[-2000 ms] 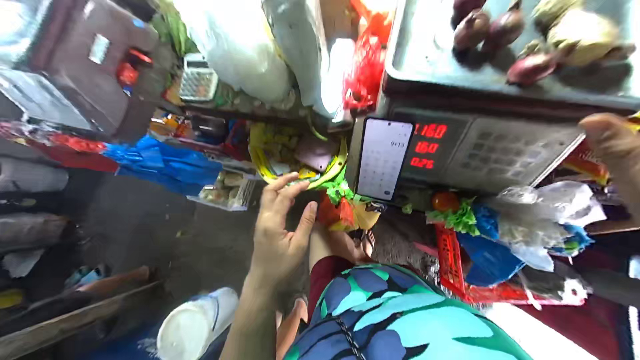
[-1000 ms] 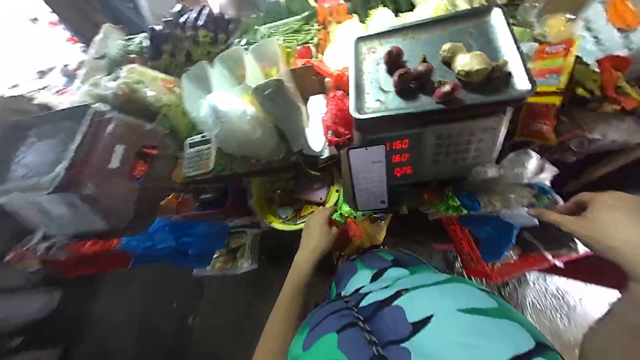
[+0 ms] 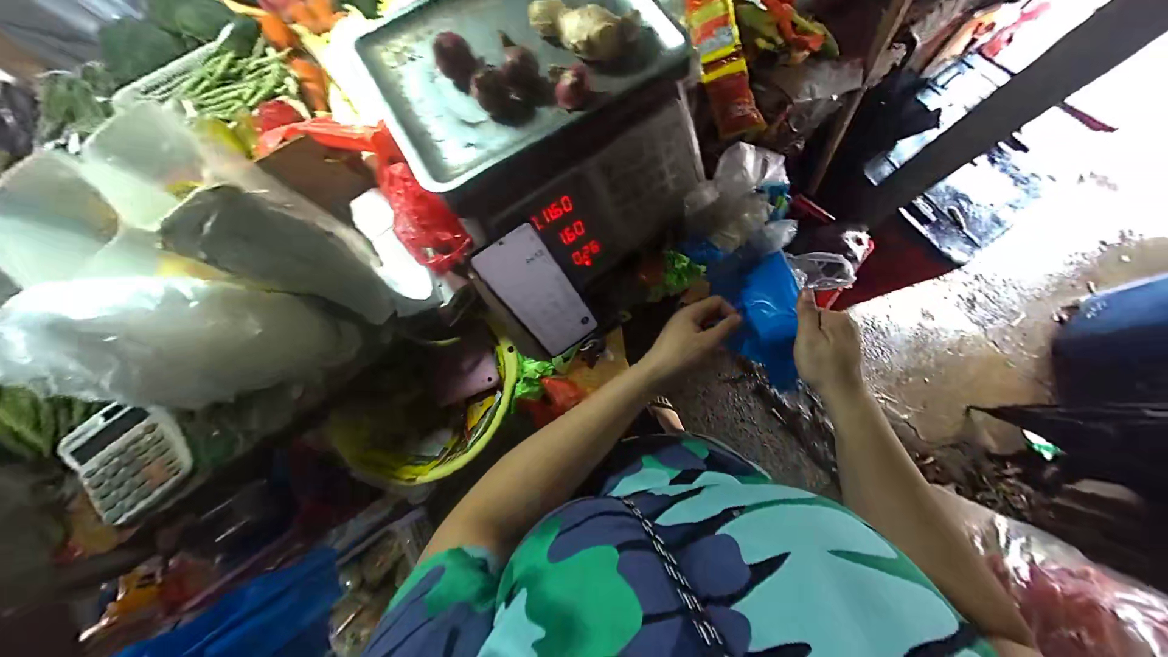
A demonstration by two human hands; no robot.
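My left hand (image 3: 691, 336) has its fingers bent at the left edge of a blue plastic bag (image 3: 768, 306); whether it grips the bag is hard to tell. My right hand (image 3: 826, 347) pinches plastic at the bag's right side, thumb up. Clear plastic bags (image 3: 741, 196) hang just above. Left of the hands, a digital scale (image 3: 630, 182) shows red lit digits. Its metal tray (image 3: 456, 151) carries several red onions (image 3: 506, 82) and pale ginger-like roots (image 3: 589, 29). A smartphone (image 3: 534, 287) leans on the scale's front.
A yellow basket (image 3: 500, 415) stands below the phone. Large clear plastic bags (image 3: 164, 338), a calculator (image 3: 128, 461), green beans (image 3: 224, 82) and a red plastic bag (image 3: 420, 214) lie on the left. A slanted post (image 3: 1013, 100) and a dark blue container (image 3: 1118, 338) are at the right.
My left hand has moved from beside the basket to the blue bag, near my right hand. My right hand has come to the bag's right side. The view has swung to the right.
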